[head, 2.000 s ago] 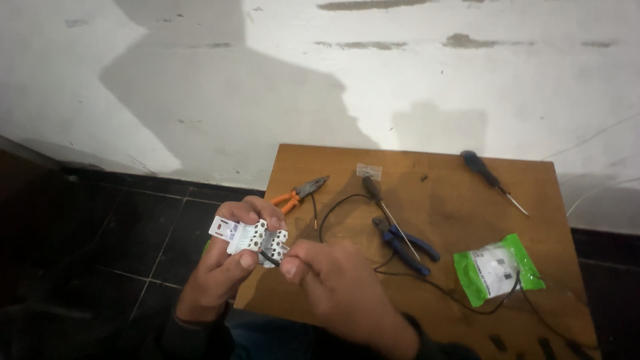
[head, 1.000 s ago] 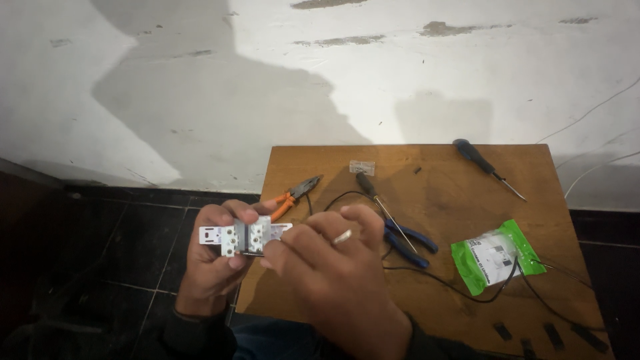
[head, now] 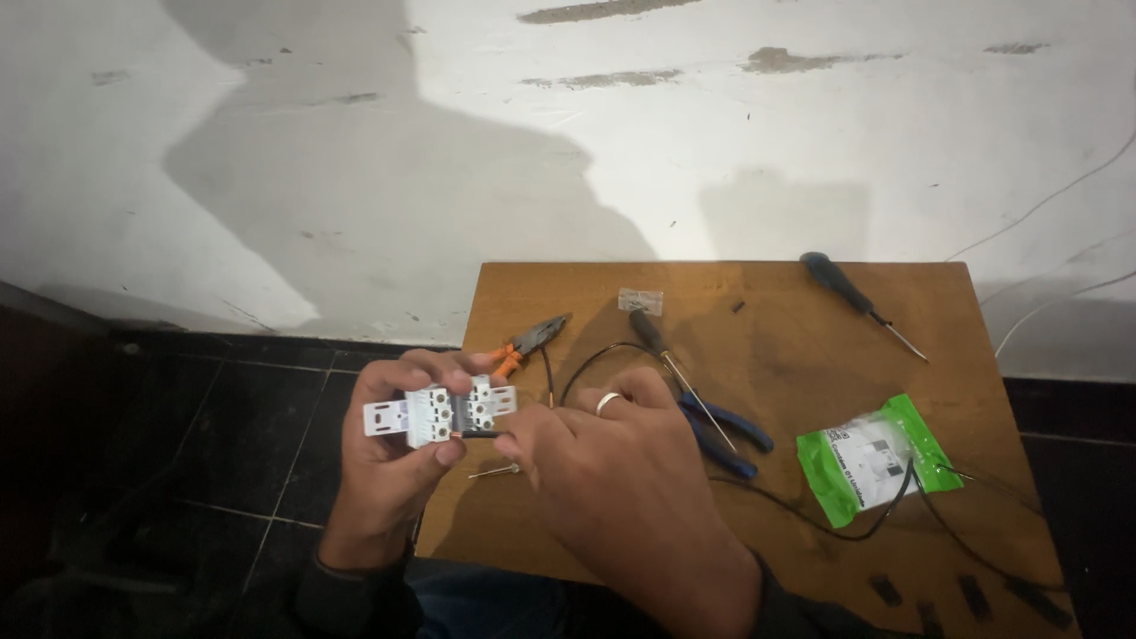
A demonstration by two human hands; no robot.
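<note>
A white wiring device module with screw terminals (head: 432, 414) and slotted mounting tabs is held up by my left hand (head: 390, 453), its thumb below and fingers above. My right hand (head: 621, 470), with a ring on one finger, pinches a short black insulated wire (head: 482, 435) close to its end. The wire's bare copper tip is at the lower edge of the module, beside a terminal; whether it is inside cannot be told. Below the wire, a small thin metal tool or screw (head: 493, 471) lies on the table beside my right hand.
On the wooden table (head: 754, 355) lie orange-handled pliers (head: 537, 339), a screwdriver (head: 652, 333) across blue-handled pliers (head: 741, 426), another screwdriver (head: 834, 280), a small clear packet (head: 641, 302) and a green-and-white package (head: 874, 461). Black wire (head: 799, 515) runs across the table. Several dark pieces lie near the front right.
My right hand has come back down to the wire at the module after being raised off it one second ago. My left hand still holds the module.
</note>
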